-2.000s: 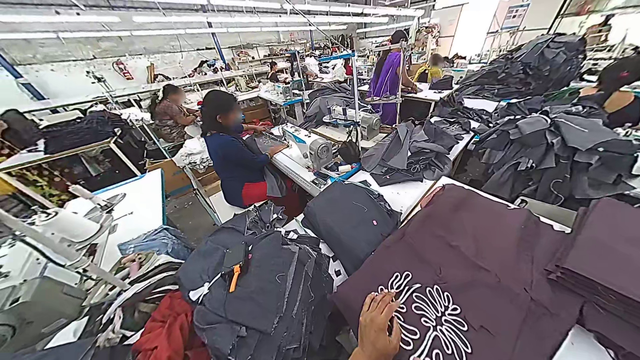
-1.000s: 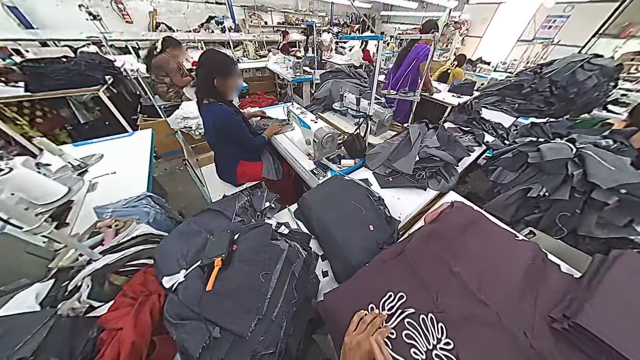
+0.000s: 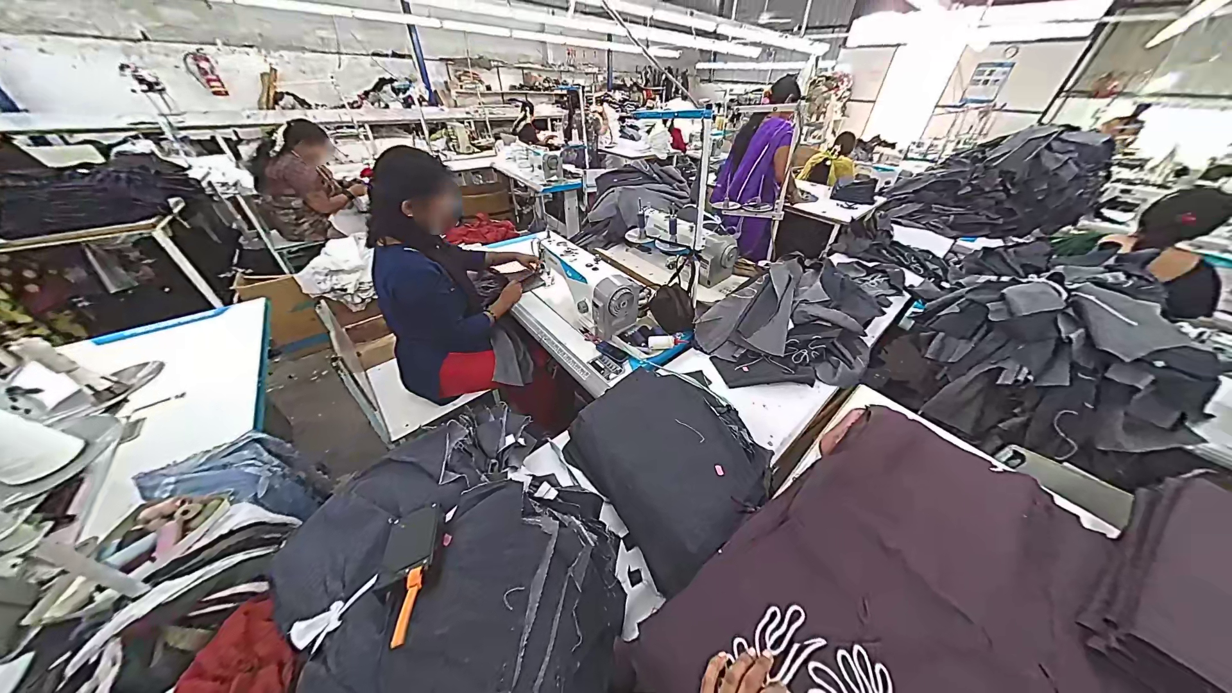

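Observation:
At the bottom edge, my left hand rests, fingers slightly bent, on a maroon fabric panel beside its white looped cord design; only the fingers show. I cannot tell that it grips the cloth. My right hand is not plainly visible. A small skin-toned patch shows at the panel's far edge, too unclear to name. Left of the panel lies a bundle of dark grey fabric. Farther left, a larger dark fabric pile carries a black object and an orange-handled tool.
Folded maroon cloth lies at right. Beyond the bundles, a person in blue works at a sewing machine. Grey cut pieces cover a table. A red cloth and mixed fabrics lie at lower left.
The view has shifted, and my left hand now sits lower in it, with less of it showing. It stays beside the white cord design.

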